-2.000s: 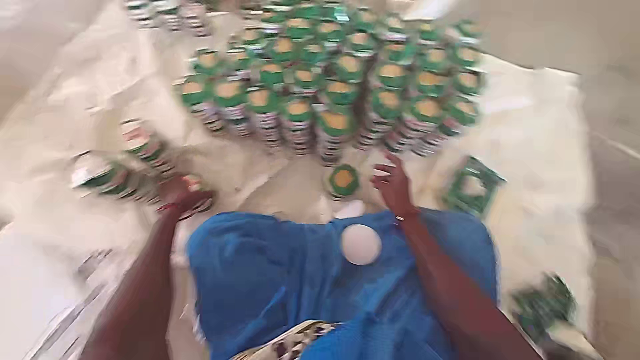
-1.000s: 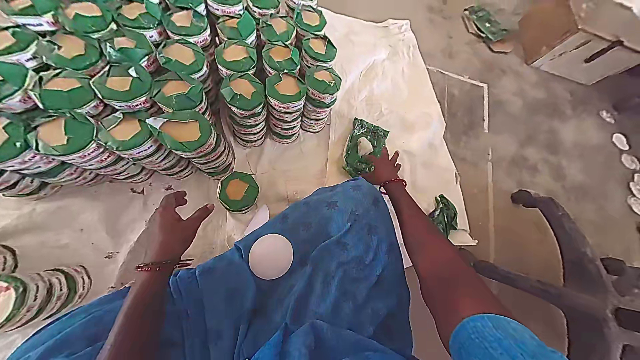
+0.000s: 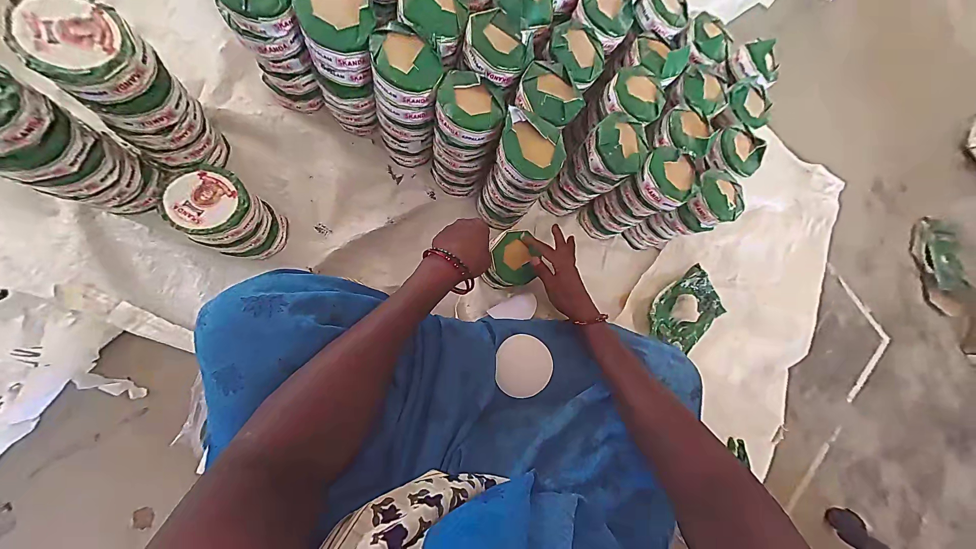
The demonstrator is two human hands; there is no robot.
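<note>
A round packet with a green printed wrapper (image 3: 509, 259) stands on the pale sheet just in front of my knees, its folded wrapper leaving a tan patch on top. My left hand (image 3: 465, 248) is closed at the packet's left side; its fingertips are hidden, so its hold is unclear. My right hand (image 3: 558, 267) touches the packet's upper right edge with thumb and forefinger, the other fingers spread. On the blue cloth over my lap lies a white disc (image 3: 524, 366). Another white piece (image 3: 512, 307) lies between the packet and my lap, partly covered.
Many stacks of green-wrapped round packets (image 3: 402, 99) stand beyond my hands. More stacks with printed white tops (image 3: 200, 200) lean at the left. A crumpled green wrapper pile (image 3: 686, 309) lies right of my knee on the pale sheet (image 3: 762, 282). Bare floor shows at the right.
My right hand has left the green wrappers at the right and is now at the single packet. My left hand, open a second ago, is closed beside it. The view has swung left.
</note>
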